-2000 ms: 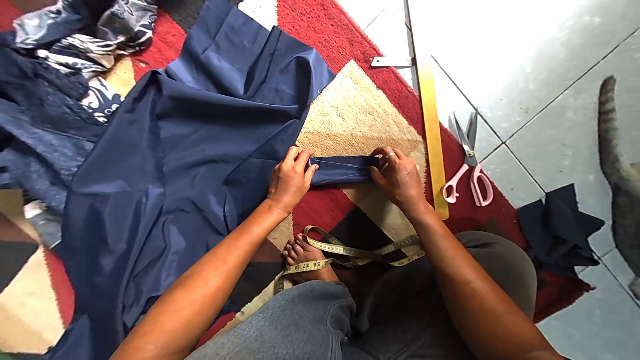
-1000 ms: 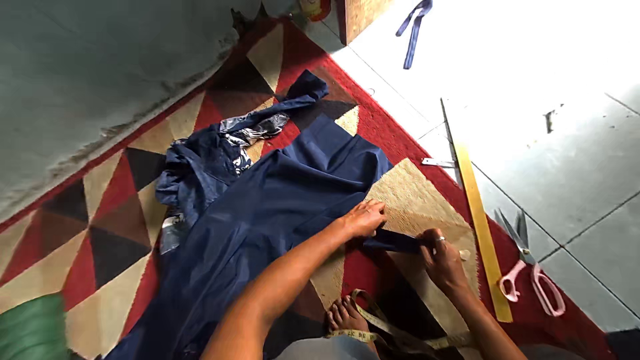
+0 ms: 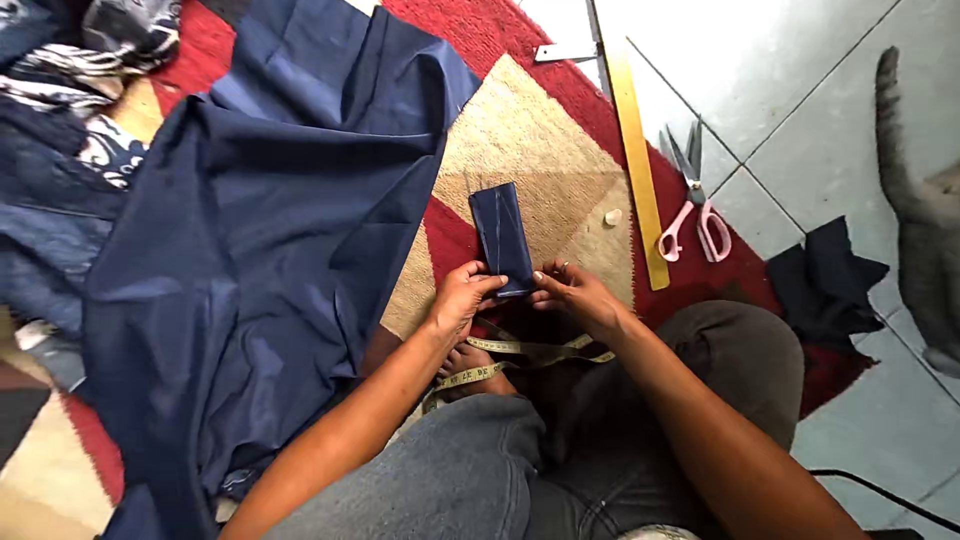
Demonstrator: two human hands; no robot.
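Note:
A small folded strip of navy fabric [image 3: 504, 232] stands away from my fingers over the patterned rug, with pale lines along its face and thin pins or threads at its far end. My left hand [image 3: 463, 301] pinches its near left corner between thumb and fingers. At the near right corner, my right hand [image 3: 574, 296] grips it the same way. A large navy cloth [image 3: 277, 225] lies rumpled to the left. Under my hands a yellow tape measure [image 3: 517, 346] loops over my bare foot [image 3: 469, 364].
Right of the rug [image 3: 525, 120] lie a long yellow ruler [image 3: 637, 165], a metal square [image 3: 566, 52] and scissors with pink handles [image 3: 696, 199]. A chalk piece [image 3: 613, 217] sits nearby. Dark scraps [image 3: 825, 281] and a grey cat [image 3: 926, 247] are far right; patterned garments [image 3: 67, 97] lie left.
The small navy piece was stretched sideways between my hands two seconds ago; now it points away from me and my hands are closer together. The view swung away and back.

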